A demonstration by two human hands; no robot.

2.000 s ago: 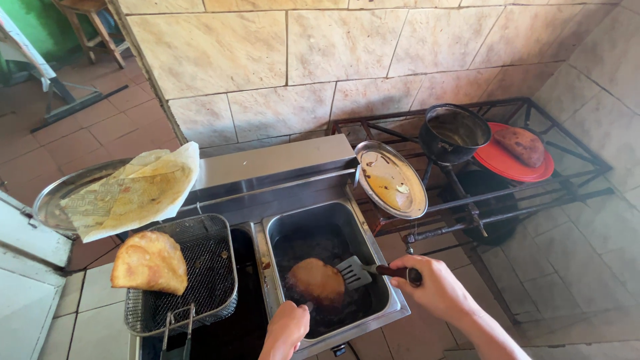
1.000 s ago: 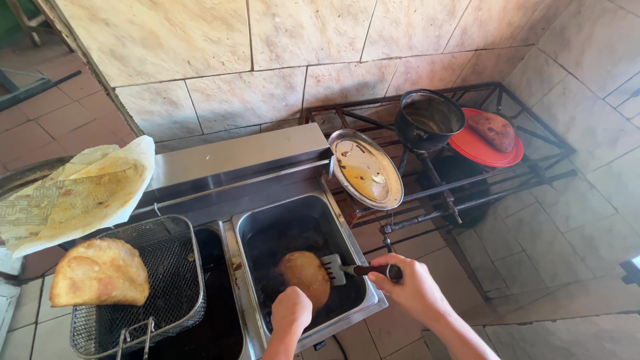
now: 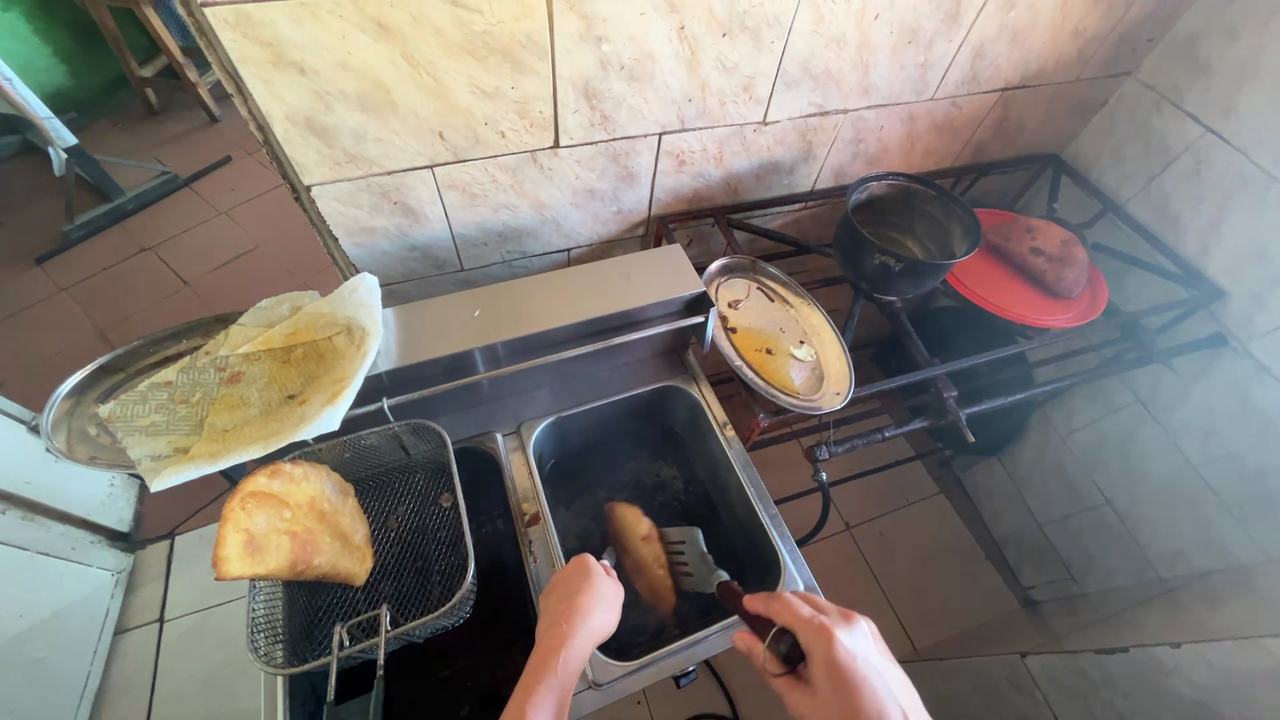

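A browned, folded pastry (image 3: 640,555) stands tilted on its edge in the dark oil of the fryer's steel vat (image 3: 755,480). My right hand (image 3: 825,650) grips the dark handle of a slotted metal spatula (image 3: 693,562), whose blade lies against the pastry's right side. At its left side is my left hand (image 3: 580,605), closed around a metal utensil of which only a small tip shows; its kind cannot be told. Left of the vat, a golden half-round pastry (image 3: 292,522) rests on the rim of a wire fry basket (image 3: 420,530).
Oil-stained paper (image 3: 250,385) covers part of an oval metal tray (image 3: 75,410) at left. Behind the vat's right corner leans a greasy oval platter (image 3: 780,335). A black pot (image 3: 905,235) and a red plate (image 3: 1030,295) with a browned pastry (image 3: 1038,255) stand on the burner frame (image 3: 1130,215).
The pastry in the vat lay flat, showing its broad face, and is now tipped up on edge. The spatula blade has moved from its edge to against its right side.
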